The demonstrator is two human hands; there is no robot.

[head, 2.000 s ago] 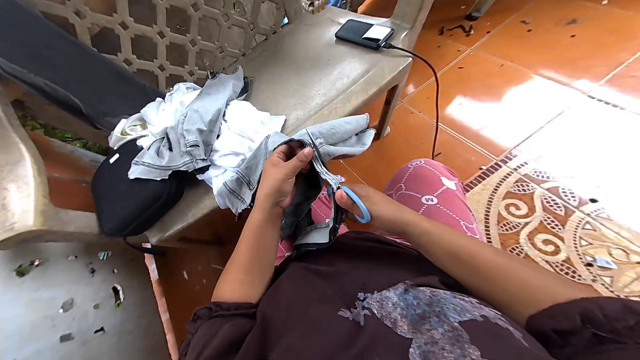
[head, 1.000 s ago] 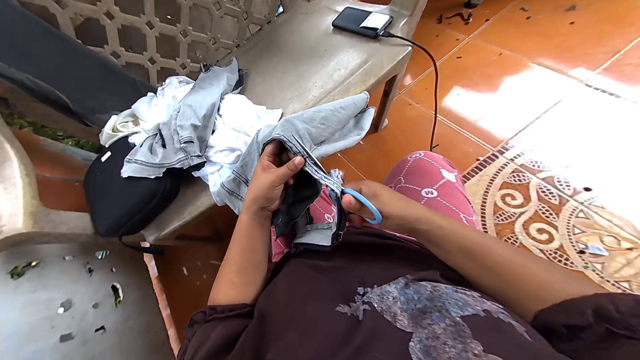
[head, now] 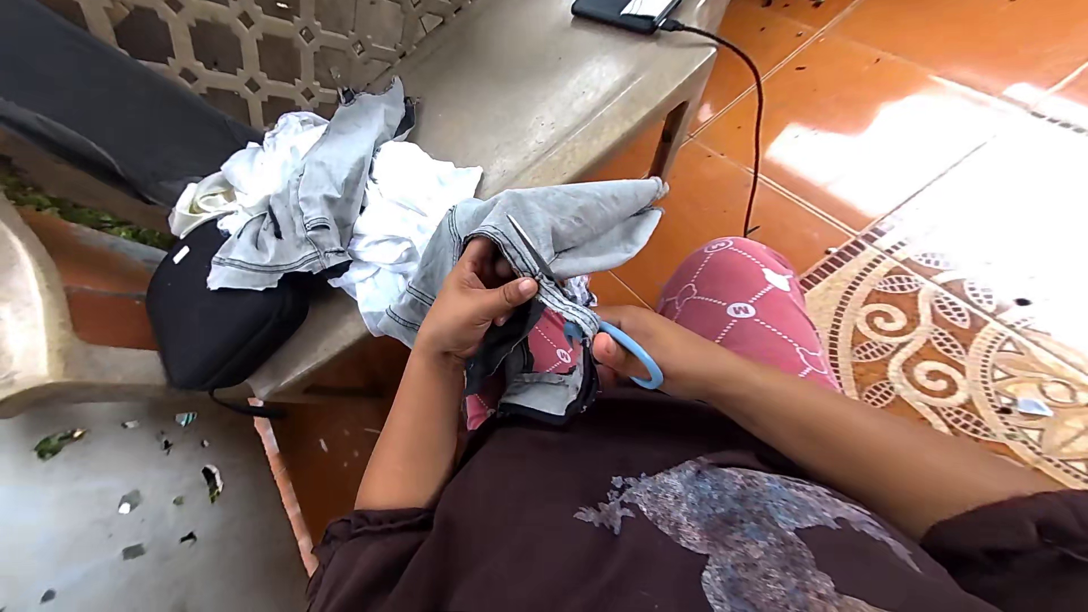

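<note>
My left hand (head: pixel 476 302) grips a piece of light grey denim (head: pixel 569 212) by its stitched seam, thumb on top. In my right hand (head: pixel 637 348) are scissors with blue handles (head: pixel 633 353), whose blade lies along the seam just right of my left thumb. Part of the blades is hidden by the cloth. A dark-edged flap of the same garment (head: pixel 544 393) hangs over my lap. Left of my left hand, another grey denim piece (head: pixel 319 200) lies on white cloth (head: pixel 408 204) on a plastic chair.
The beige plastic chair (head: pixel 510 93) also holds a black case (head: pixel 225 314) and a black phone (head: pixel 625 10) with a cable (head: pixel 759 110) running down to the tiled floor. A second chair (head: pixel 34 314) stands at left. Dark cloth (head: pixel 110 102) lies at the upper left.
My left hand and the scissors stay at the seam. The loose end of the grey denim has risen and spread toward the right.
</note>
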